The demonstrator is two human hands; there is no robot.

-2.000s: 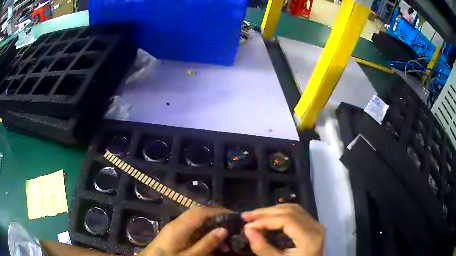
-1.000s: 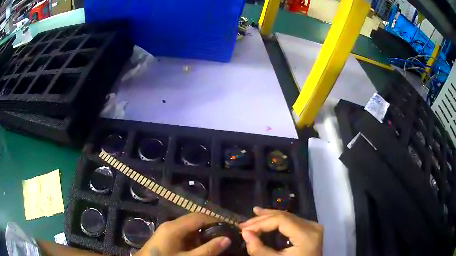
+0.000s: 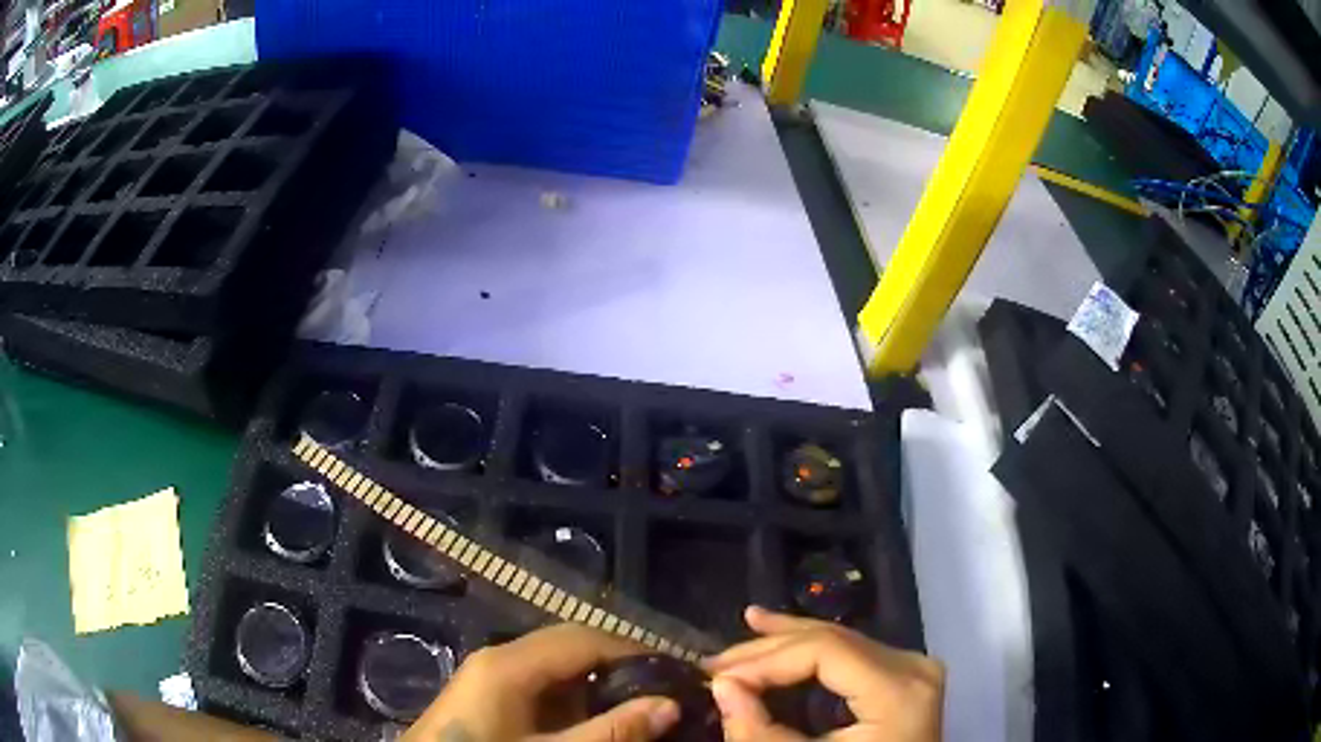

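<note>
A dark round unit is held in the fingertips of my left hand, low in the view over the foam tray. My right hand touches the unit's right side, its thumb and forefinger pinched together at the end of the tan strip. The strip of small tan rectangles lies slanted across the tray, its lower end at my fingers. The black foam tray holds round units with clear faces at left and open units with orange spots at right. Whatever lies between my right fingertips is hidden.
Stacked foam trays stand at left on green mat beside a pale yellow note and a crinkled clear bag. A blue crate is behind. A yellow post, a white sheet and more black foam are at right.
My right fingertips have come to the strip's lower end, which now reaches further right and down than two seconds ago. My left hand still holds the round unit.
</note>
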